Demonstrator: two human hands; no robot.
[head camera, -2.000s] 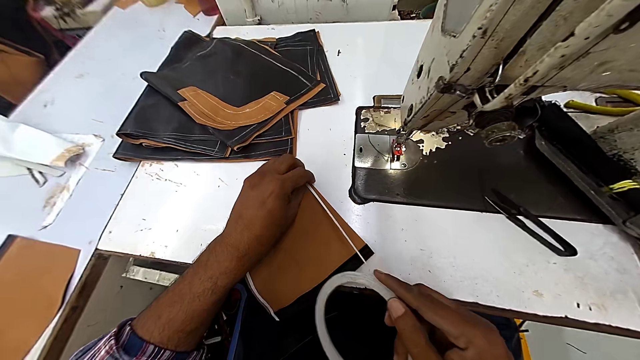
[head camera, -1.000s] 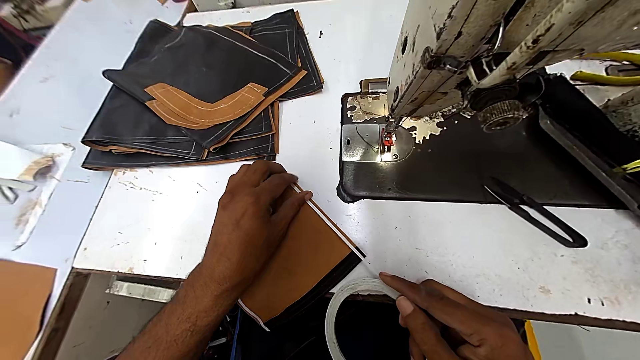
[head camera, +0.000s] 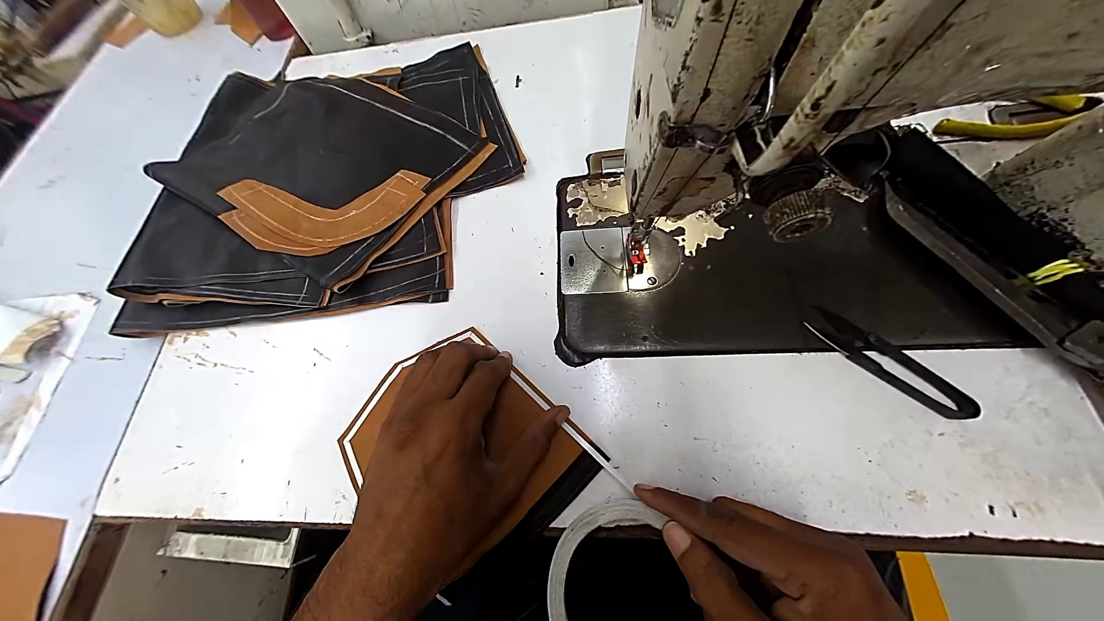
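Observation:
My left hand (head camera: 448, 440) lies spread on a tan leather-like piece (head camera: 517, 423) with a black lower edge, pressing it on the table and holding nothing between its fingers. A narrow white tape strip (head camera: 535, 388) follows the piece's edges, partly hidden under that hand. From the right edge, the strip runs to a tape roll (head camera: 565, 552) at the table's front edge. My right hand (head camera: 750, 552) pinches the roll and strip between thumb and fingers. Behind the left hand lies a stack of black pieces (head camera: 319, 129) with tan edges and a curved tan patch (head camera: 328, 216).
An industrial sewing machine (head camera: 707, 103) stands at the right, its black bed (head camera: 733, 310) set in the white table (head camera: 259, 414). Black thread snips (head camera: 897, 362) lie across the bed's front edge. Another tan piece (head camera: 30, 561) is at the lower left.
More of the tan piece shows on the table, with its taped angled outline visible beyond my left hand. That hand's fingers have spread. My right hand still holds the roll.

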